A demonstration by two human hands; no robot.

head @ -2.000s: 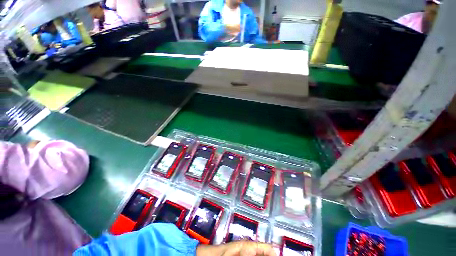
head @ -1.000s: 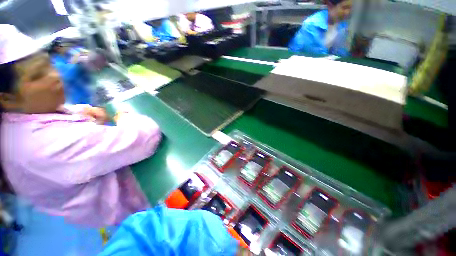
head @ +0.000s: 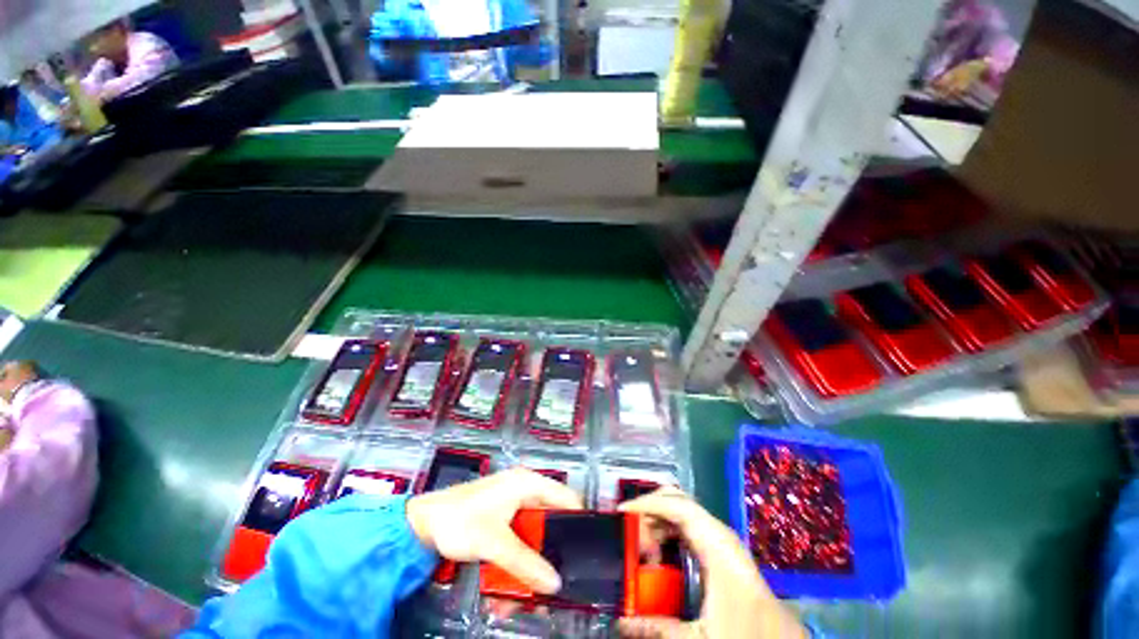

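Observation:
A red-and-black flip phone (head: 585, 557) is held sideways between my two bare hands over the near row of the clear phone tray (head: 512, 327). My left hand (head: 493, 524) grips its left end, with the thumb across the red part. My right hand (head: 718, 568) grips its right end and is partly cut off by the bottom edge. The tray's far row holds phones with white labels showing. The near row holds phones with dark upper parts, partly hidden by my hands. A blue parts bin (head: 884, 518) with small glossy red parts (head: 797, 509) stands right of the tray.
A chipped pale metal post (head: 799, 187) stands behind the bin. Stacked filled trays (head: 818, 402) lie beyond it. A dark board (head: 219, 268) lies left, a white-topped box (head: 531, 125) behind. A pink sleeve (head: 50, 468) is at the left edge.
The view has swung back right from the neighbouring worker. Both my hands now show and hold a phone; one second ago only my blue sleeve was visible. The blue bin is back in view.

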